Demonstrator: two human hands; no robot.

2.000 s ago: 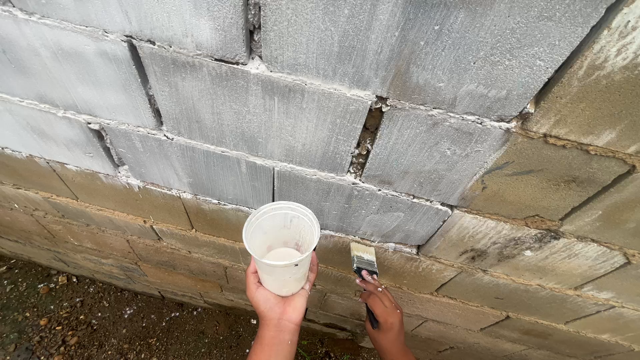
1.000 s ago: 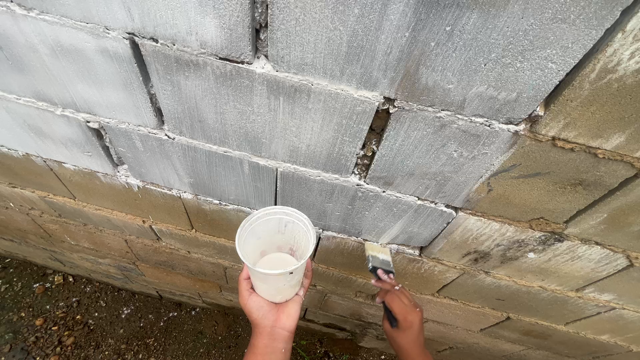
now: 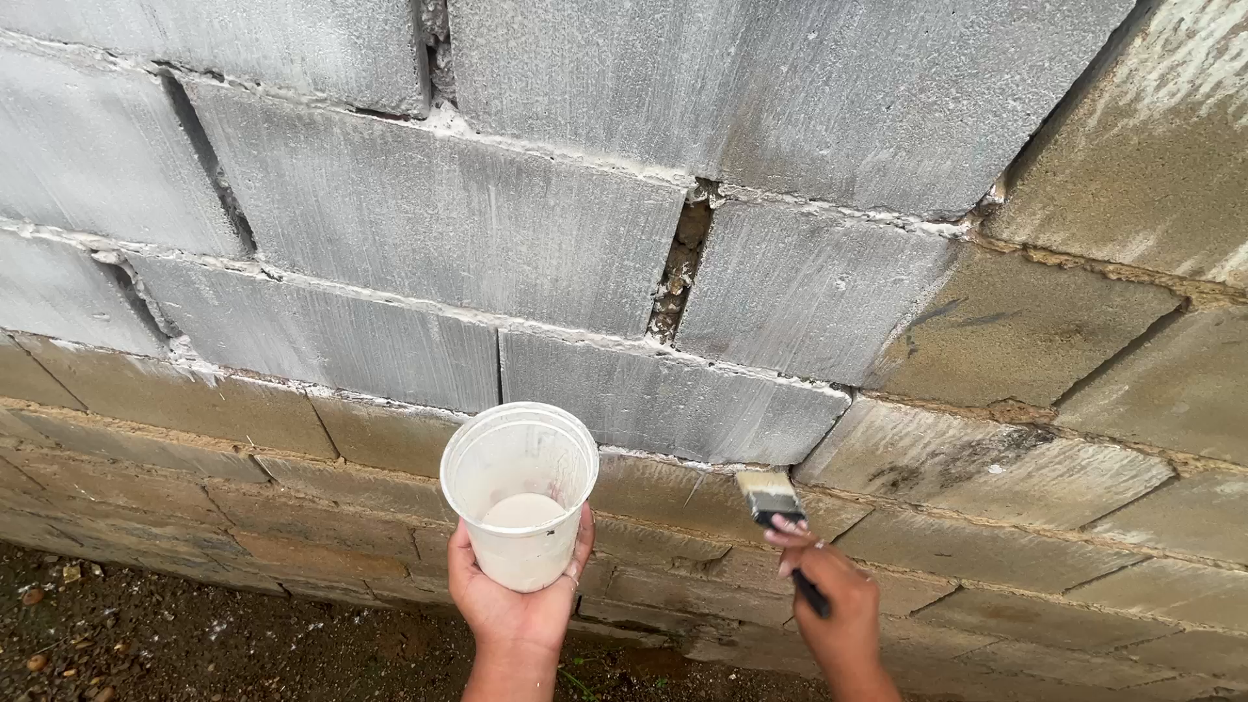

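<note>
My left hand (image 3: 522,609) cups a translucent white plastic tub (image 3: 520,497) from below, with white liquid paint (image 3: 525,511) lying in its bottom. To the right, my right hand (image 3: 829,585) grips a paintbrush (image 3: 775,505) by its black handle. The pale bristles point up at the wall, close to the lower edge of a grey-white coated block (image 3: 673,400). Whether the bristle tips touch the wall is hard to tell. Coated blocks fill the upper left and middle of the block wall; below and to the right the blocks are bare brown (image 3: 1033,327).
An open vertical joint (image 3: 682,263) with rough mortar inside runs between two coated blocks. White-smeared mortar ledges (image 3: 448,312) cross the wall. Wet brown soil (image 3: 175,634) with small stones lies along the wall's foot. A streaked, stained block (image 3: 985,453) is right of the brush.
The brush and my right hand have moved a little right along the block's lower edge since the earliest frame. My left hand still holds the tub, now slightly farther left.
</note>
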